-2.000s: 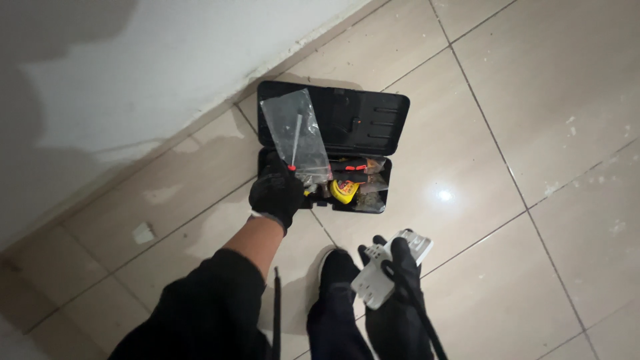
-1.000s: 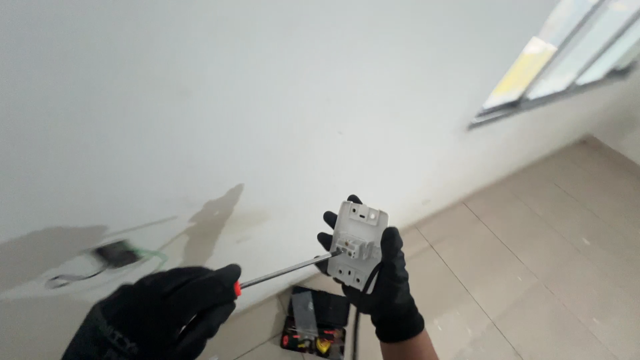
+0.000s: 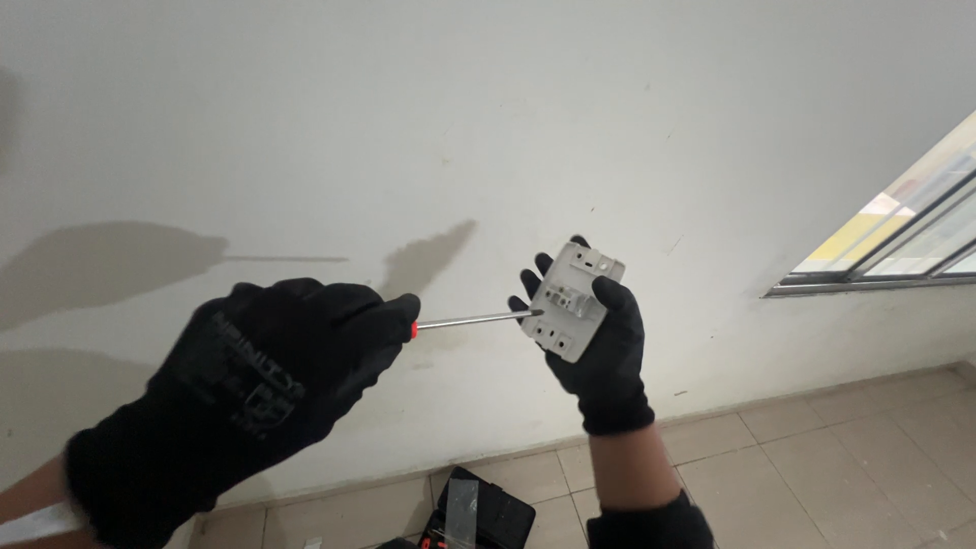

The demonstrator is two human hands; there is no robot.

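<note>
My left hand (image 3: pixel 282 374), in a black work glove, is closed around the handle of a screwdriver (image 3: pixel 476 319), of which a red collar and the metal shaft show. Its dark tip points right and lies over the back of a white plastic electrical wall plate (image 3: pixel 572 303), near the terminal block at the middle; whether it touches cannot be told. That plate rests in my gloved right hand (image 3: pixel 610 335), back side toward me, with the thumb over its right edge and the fingers behind its left edge.
Behind my hands rises a white wall (image 3: pixel 488 137) with shadows on it. A window with a metal frame (image 3: pixel 869 286) is at the right. Below, an open black toolbox (image 3: pixel 499 509) with a clear plastic bag (image 3: pixel 461 507) stands on the tiled floor (image 3: pixel 823 457).
The view has swung up from the floor to the wall. My left hand, earlier at the toolbox, now holds the screwdriver at the plate. The plate has stayed in my right hand.
</note>
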